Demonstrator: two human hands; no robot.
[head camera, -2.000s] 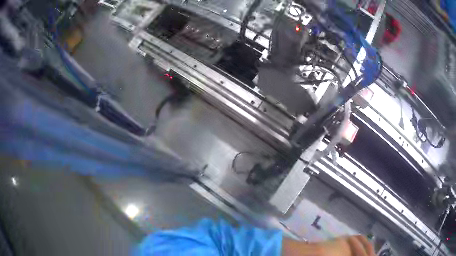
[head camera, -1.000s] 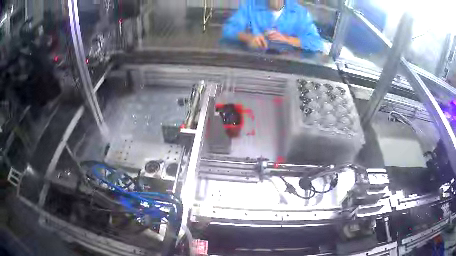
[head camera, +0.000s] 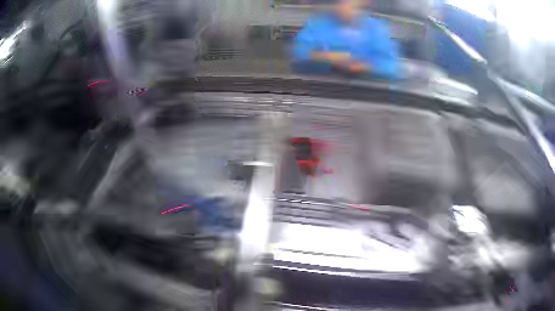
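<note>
Neither of my hands is in the picture. The view is strongly blurred. A small red parts bin (head camera: 309, 159) with something dark in it sits on the grey base plate (head camera: 344, 173) near the middle. A bright upright metal bar (head camera: 258, 212) stands to its left. In front of the bin lies a brightly lit pale metal surface (head camera: 341, 246), with a dark conveyor belt (head camera: 365, 291) along the bottom edge.
A person in a blue smock (head camera: 347, 45) is behind the enclosure, hands together. Blurred machine frame posts (head camera: 115, 54) rise at left, and another slanting frame bar (head camera: 526, 118) is at right. Blue air hoses (head camera: 213, 214) lie left of the bar. Blurred machinery (head camera: 478, 234) is at lower right.
The view has shifted slightly and become much more blurred, with the bin and the person now further right. My bare hand and blue sleeve, seen two seconds ago, are out of the picture.
</note>
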